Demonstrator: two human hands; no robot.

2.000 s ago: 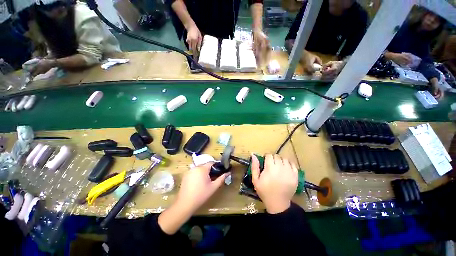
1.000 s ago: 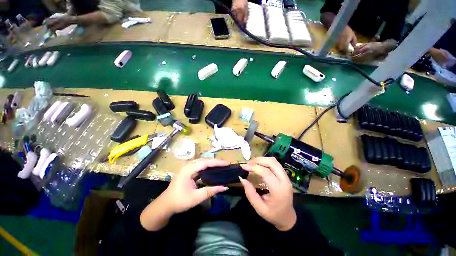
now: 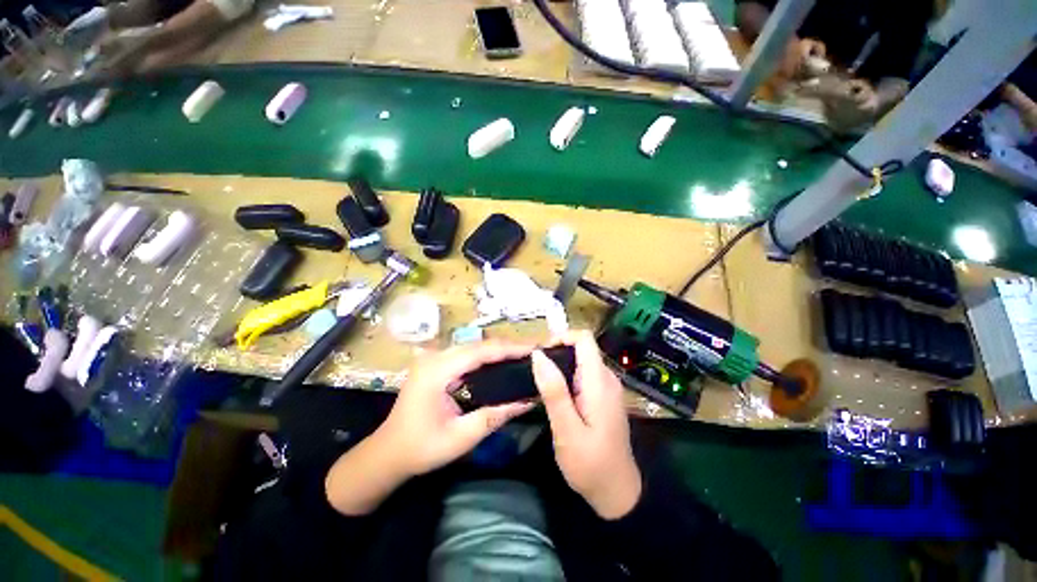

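A black case (image 3: 500, 382) is held between both hands above the wearer's lap, at the bench's front edge. My left hand (image 3: 426, 415) grips its left end. My right hand (image 3: 586, 421) grips its right end, with the thumb on its face. The fingers hide parts of the case. A green and black bench grinder (image 3: 688, 339) stands just right of my hands, with a grey wheel on its left and an orange-brown wheel (image 3: 795, 388) on its right. A white cloth (image 3: 517, 298) lies behind my hands.
Several loose black cases (image 3: 270, 268), a yellow-handled tool (image 3: 284, 314), a hammer (image 3: 330, 340) and a small round dish (image 3: 414, 317) lie left. Rows of black cases (image 3: 896, 333) lie right. Behind runs a green belt (image 3: 432, 136) with pale cases. A slanted post (image 3: 887, 136) stands right.
The right hand left the grinder, and both hands now hold the case near the lap. Since the last earlier frame, the right hand has closed further onto the case. Pale cases on the belt have shifted.
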